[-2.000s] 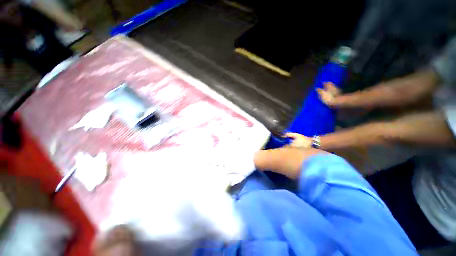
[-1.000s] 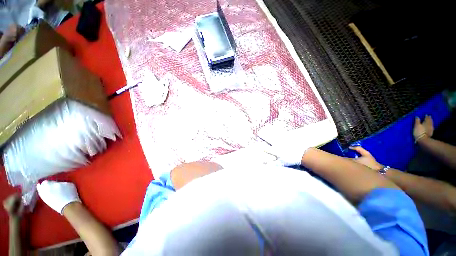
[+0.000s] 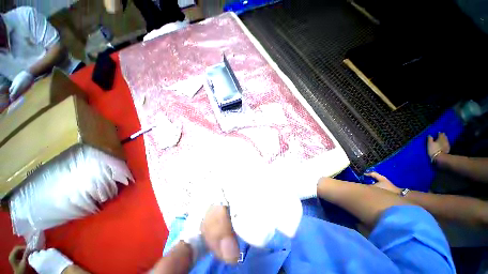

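My right hand point(image 3: 267, 211) is in a white glove at the near edge of the pinkish-red bubble wrap table cover point(image 3: 262, 69). It is overexposed, and its fingers merge with the bright cover. My left hand point(image 3: 219, 233) is low in the picture, close to the right glove. Bare skin of its fingers shows, blurred, with white material around it. Whether either hand grips anything is unclear. A silvery-grey tray-like part point(image 3: 225, 85) with a dark raised edge lies mid-table on a clear bubble bag point(image 3: 231, 120).
A pen point(image 3: 140, 134) and white scraps point(image 3: 168, 134) lie at left. An open carton point(image 3: 59, 128) with a white translucent bundle point(image 3: 75, 184) sits on red sheeting point(image 3: 120, 230). A dark mesh conveyor point(image 3: 299, 69) carries black parts at right. Other people's hands are at blue film point(image 3: 412, 168) and bottom left.
The view has tilted up slightly and shows more of the far table end. My left hand has come into view beside my right hand, which has moved left and nearer.
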